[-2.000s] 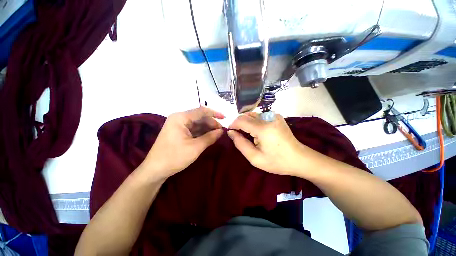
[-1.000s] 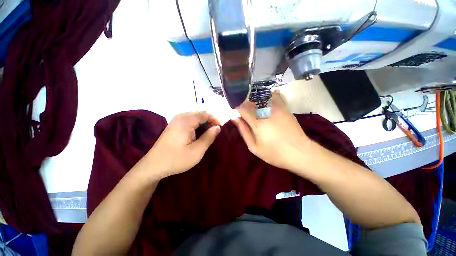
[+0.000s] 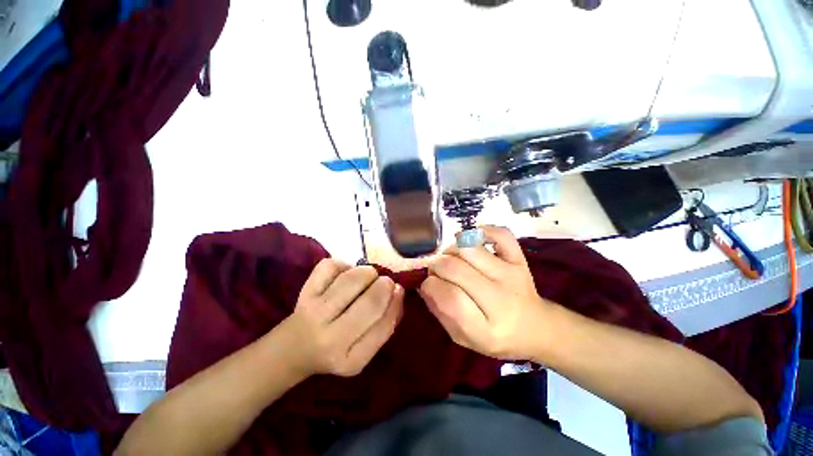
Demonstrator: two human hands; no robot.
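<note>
A dark red garment piece [image 3: 250, 321] lies over the table's front edge and hangs over the grey-clothed lap. My left hand [image 3: 349, 316] grips its top edge with curled fingers. My right hand [image 3: 486, 294] grips the same edge a little to the right. A short stretch of cloth shows between both hands, just below the shiny guard [image 3: 406, 178] of the white sewing machine [image 3: 535, 71]. The guard and my fingers hide the needle area.
A maroon garment pile [image 3: 116, 187] lies at the left. A flat black rectangle [image 3: 633, 198], thread snips [image 3: 700, 227], a blue and orange tool [image 3: 742, 254] and an orange cord [image 3: 788, 240] lie at the right. A ruler strip [image 3: 713, 283] runs along the front edge.
Both hands have moved lower in the picture and my fingers have curled round the cloth edge. The view has shifted, so more of the machine head's top shows.
</note>
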